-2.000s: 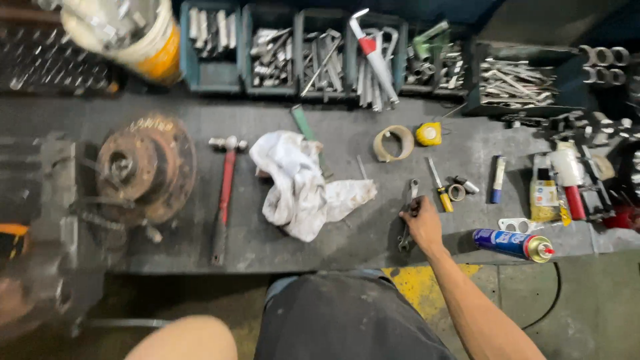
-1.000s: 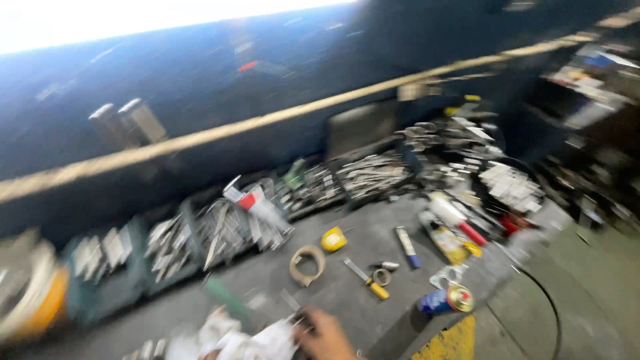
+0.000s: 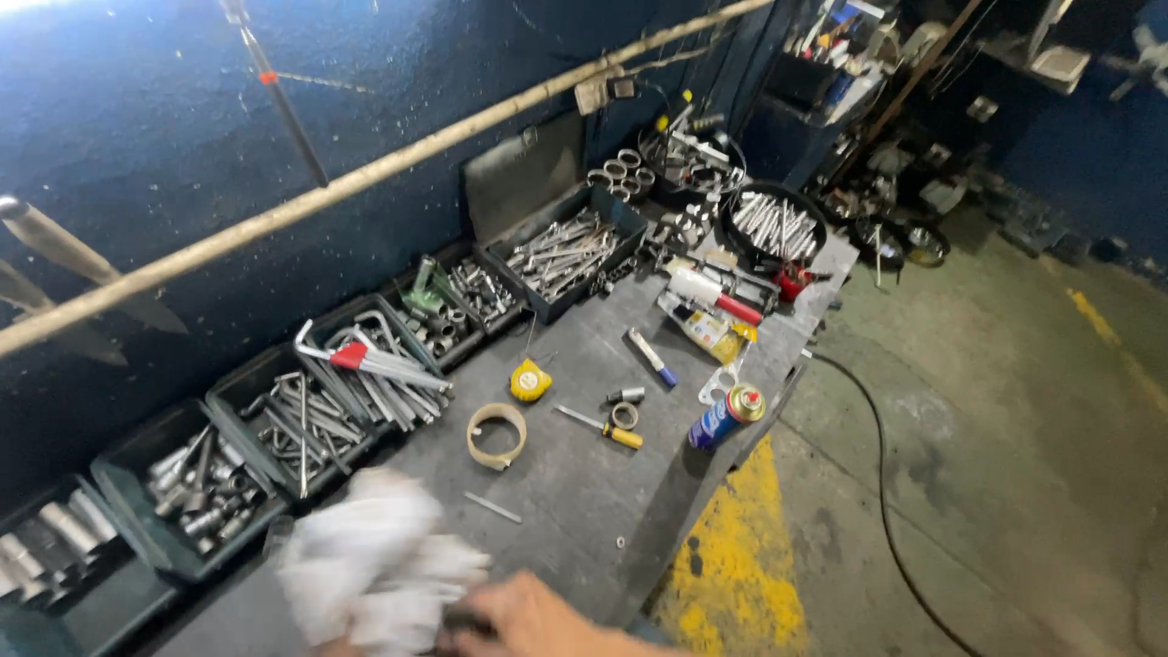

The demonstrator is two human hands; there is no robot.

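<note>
A crumpled white rag [image 3: 374,557], blurred by motion, is at the bottom of the view. My left hand [image 3: 336,644] shows only as a small patch under it and appears to grip the cloth; most of it is hidden. Against the rag's right side is my right hand [image 3: 525,616], also blurred, its fingers closed around a dark tool [image 3: 467,624] whose kind is unclear. Beyond the hands lie a thin metal rod [image 3: 493,507], a tan ring [image 3: 496,436], a yellow tape measure [image 3: 530,380], a yellow-handled screwdriver [image 3: 622,435], a metal socket [image 3: 626,395] and a small ring [image 3: 625,416].
Open bins of sockets [image 3: 205,493], hex keys [image 3: 392,374] and wrenches [image 3: 566,251] line the wall. A blue spray can [image 3: 721,422] stands near the bench's front edge, close to a marker [image 3: 651,357]. A black hose [image 3: 876,411] runs across the floor.
My right hand has moved from the wrench at the bench's front edge to the rag. The rag lay spread on the bench and is now bunched at my hands. The view has swung right.
</note>
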